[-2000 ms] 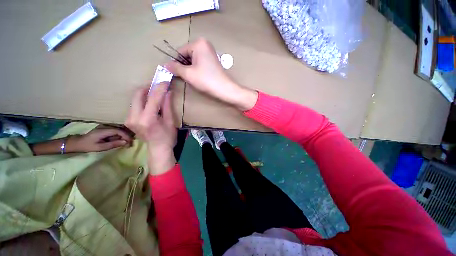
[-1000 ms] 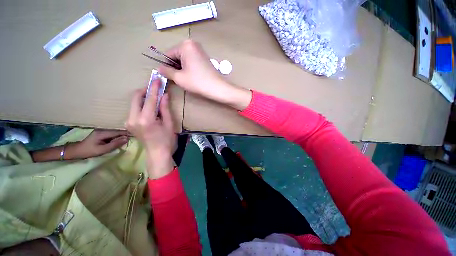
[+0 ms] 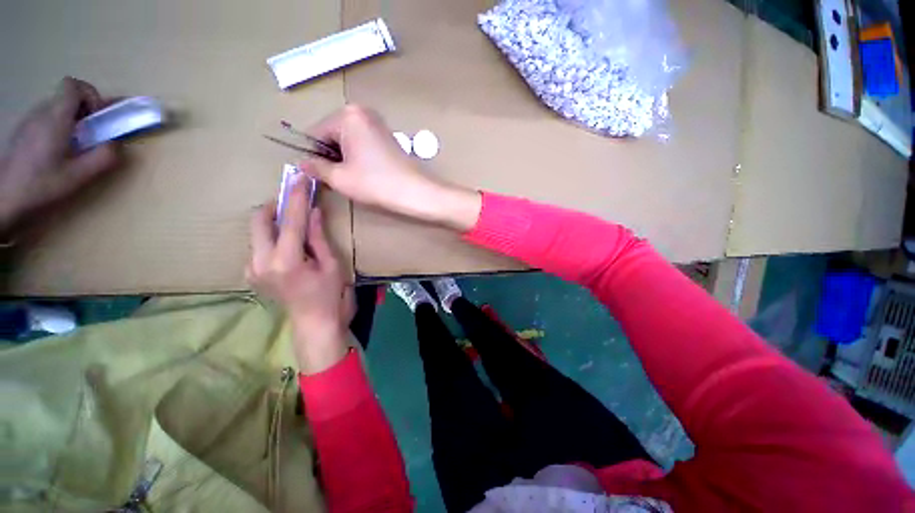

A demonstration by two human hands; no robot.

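My left hand [image 3: 299,263] holds a small white plastic housing [image 3: 291,190] upright on the cardboard-covered bench, fingers along it and partly hiding it. My right hand [image 3: 366,165] holds dark tweezers [image 3: 306,143] in its fingers, with the two points apart and directed left, above the housing. The right fingertips are at the housing's top end; whether they press it cannot be told. Two round white discs [image 3: 425,144] lie on the bench just right of my right hand.
A long white casing [image 3: 332,54] lies behind my hands. A coworker's hand [image 3: 50,150] at the left holds another casing [image 3: 120,122]. A clear bag of small white components [image 3: 592,75] lies at the back right. The bench [image 3: 562,215] ends before me.
A coworker's hand has come in from the left and taken hold of the left casing. My hands keep the same grips on housing and tweezers; the view has shifted slightly.
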